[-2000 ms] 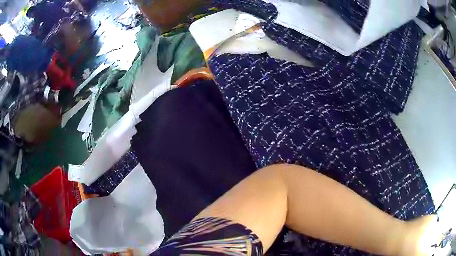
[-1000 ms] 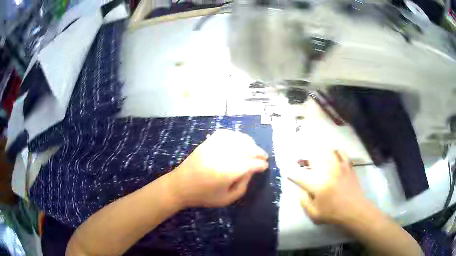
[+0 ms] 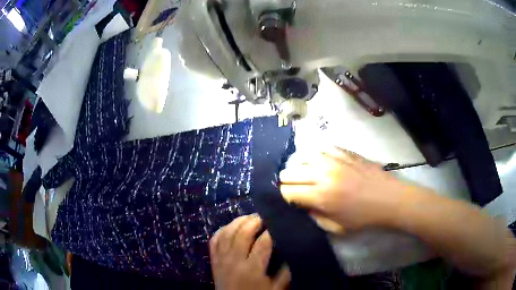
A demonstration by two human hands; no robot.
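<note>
The navy tweed panel (image 3: 170, 181) lies left of and below the needle. A plain dark strip (image 3: 267, 164) runs along its right edge, its top end at the presser foot (image 3: 291, 110) of the sewing machine (image 3: 362, 34). My right hand (image 3: 334, 184) grips the strip's right edge just below the foot; its fingertips are partly hidden. My left hand (image 3: 243, 252) is lower, at the bottom of the picture, with the strip between its thumb and fingers. The strip's lower part slants down to the right between my hands.
Red-handled snips (image 3: 362, 96) lie under the machine arm. Spare dark strips (image 3: 475, 153) hang beside them at the right. A cream lamp body (image 3: 154, 76) stands left of the machine head. White sheets (image 3: 68, 85) lie by the tweed at the far left.
My right hand has moved from the bare table onto the strip's edge. My left hand has moved down, away from the foot. Earlier, the view was over the cloth at the left.
</note>
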